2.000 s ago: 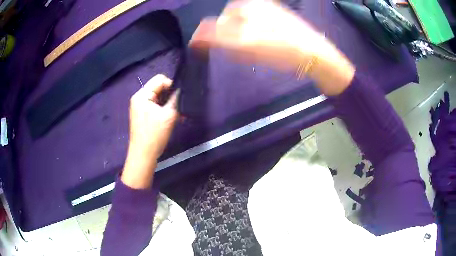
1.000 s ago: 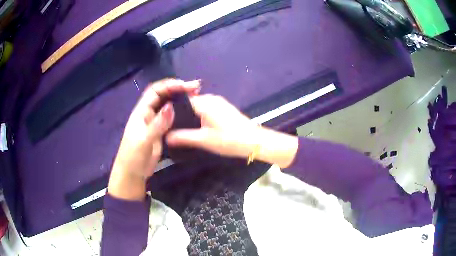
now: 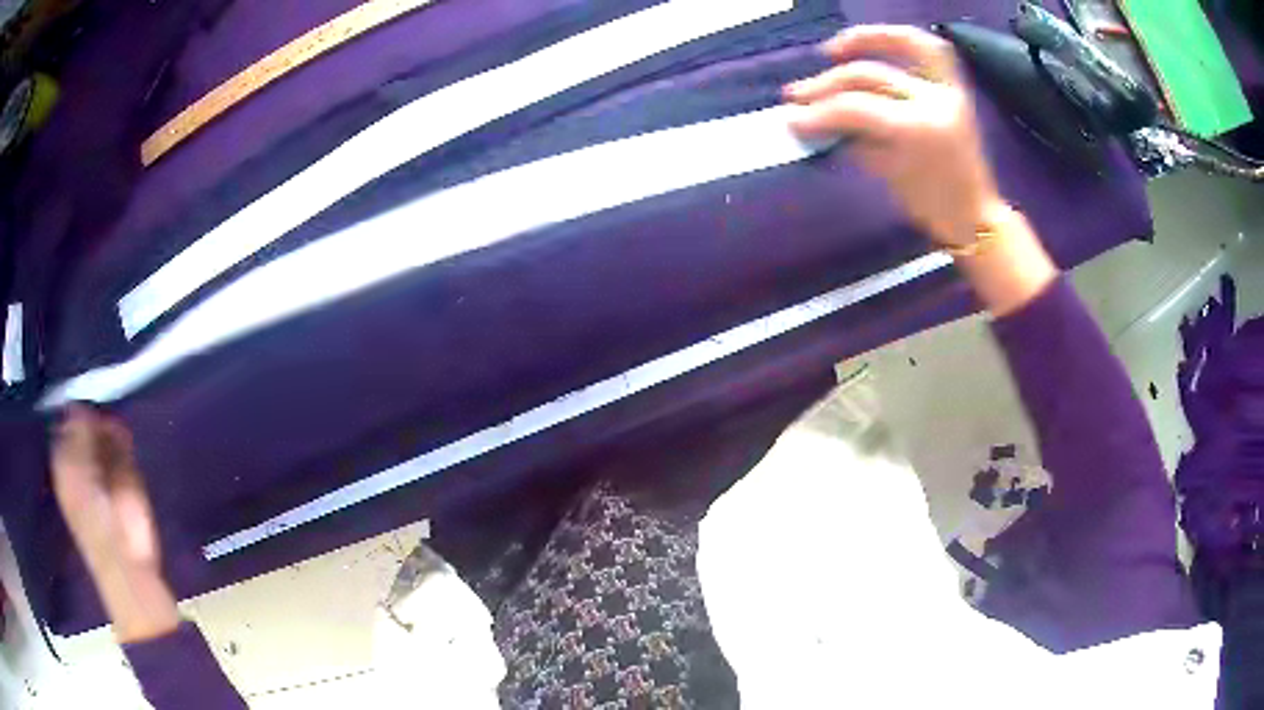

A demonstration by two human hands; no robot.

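Observation:
A long white interfacing strip (image 3: pixel 458 208) on a dark fabric strip stretches between my hands over the purple cover. My left hand (image 3: pixel 104 479) is at its left end, slightly blurred, fingers bent at the end. My right hand (image 3: pixel 894 118) holds the right end between thumb and fingers. Behind it a second curved white strip (image 3: pixel 361 150) lies on dark fabric. A thin straight white strip (image 3: pixel 596 400) lies along the near edge of the table on a dark band.
A wooden ruler (image 3: pixel 277 72) lies at the far left. The dark iron (image 3: pixel 1019 76) rests at the upper right, beside a green board (image 3: pixel 1189 63). A purple fabric heap (image 3: pixel 1227 416) and dark scraps (image 3: pixel 1009 479) are on the floor at right.
My hands have moved apart, the left to the far left and the right to the upper right. The dark piece is now spread out, showing its white strip. Both rear white strips are now fully exposed.

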